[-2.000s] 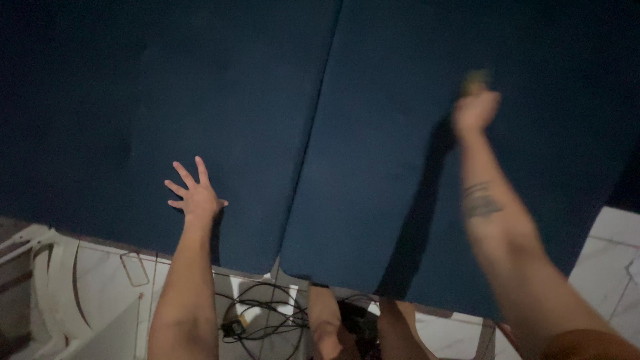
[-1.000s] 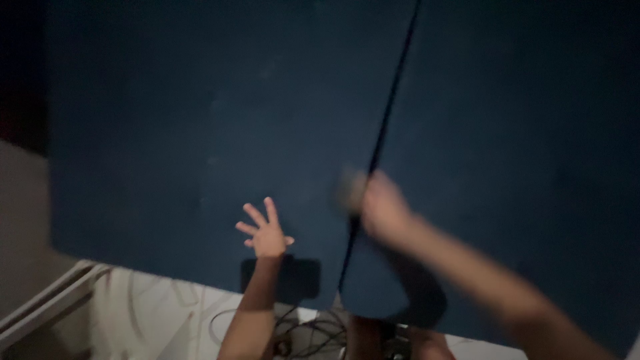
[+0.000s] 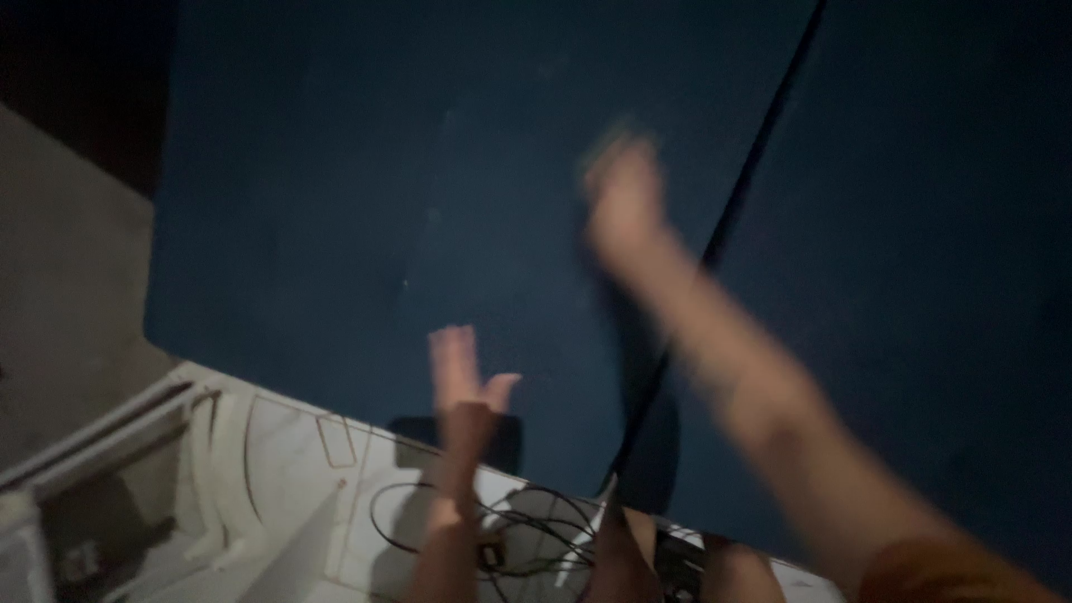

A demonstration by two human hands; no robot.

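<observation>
A large dark blue, fabric-like surface [image 3: 335, 209] fills most of the view, crossed on the right by a dark seam [image 3: 749, 167]. My right hand [image 3: 624, 201] is over it just left of the seam, blurred, closed around a small yellowish-green object [image 3: 615, 138] too blurred to name. Near the front edge is my left hand [image 3: 465, 368], fingers pointing away and thumb spread to the right, with nothing in it. Whether it touches the surface cannot be told. Small pale marks [image 3: 433, 216] show on the blue between the hands and the left side.
Black cables [image 3: 544, 523] lie loosely on the white floor [image 3: 293, 427] below the front edge. A white plastic chair [image 3: 222, 469] stands at the lower left. My legs [image 3: 737, 574] are close to the edge. Farther left is a grey area [image 3: 67, 243].
My right hand has moved left across the seam with the small object in it. The fingers of my left hand were spread and are now closer together. The view has shifted left.
</observation>
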